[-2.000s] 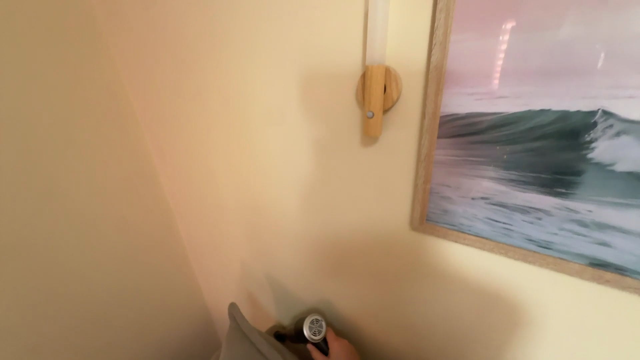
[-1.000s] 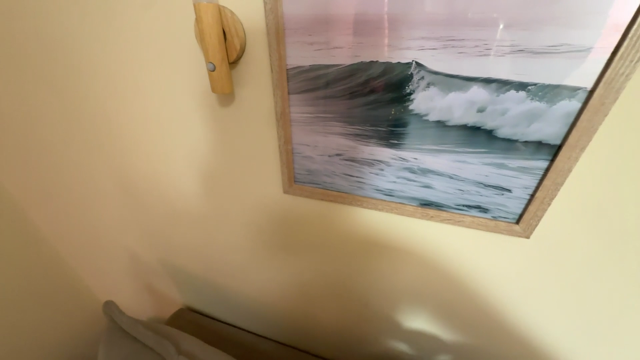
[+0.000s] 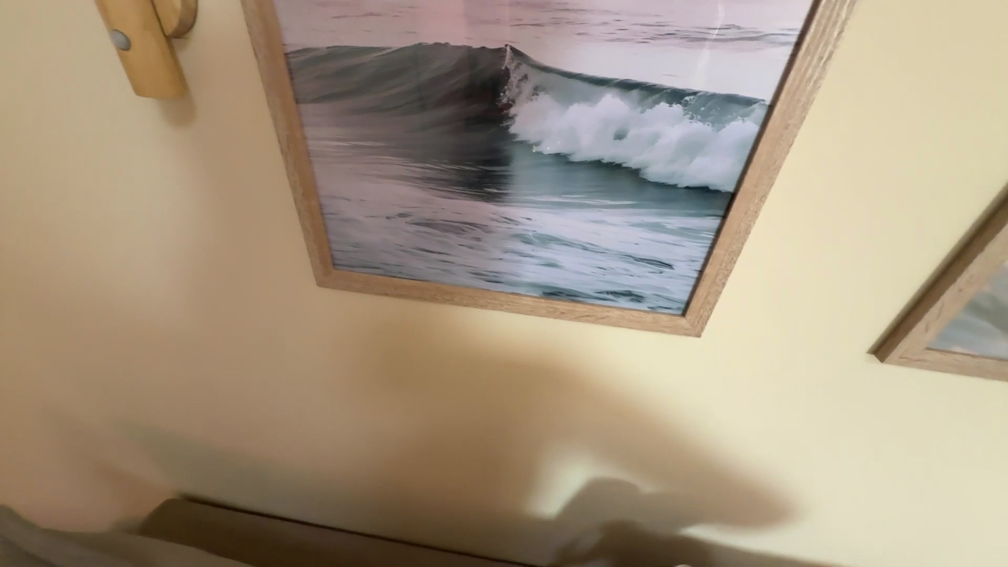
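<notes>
Neither of my hands shows clearly in the head view; only a tiny pale sliver, too small to identify, touches the bottom edge. A framed picture of a breaking ocean wave (image 3: 504,173) hangs on the cream wall (image 3: 236,354), tilted in the view. To its upper left is the lower part of a wooden wall lamp (image 3: 150,55) with a small round grey button or sensor. Dark shadows fall on the wall below the picture. What my hands hold is hidden.
A second wood-framed picture (image 3: 945,354) is cut off at the right edge. Along the bottom left runs the top of a brownish headboard or ledge (image 3: 236,531), with greyish fabric (image 3: 47,543) in front of it.
The view has swung right. A hand with a dark, round-ended device, seen at the bottom two seconds ago, is out of view. The second frame has come into sight.
</notes>
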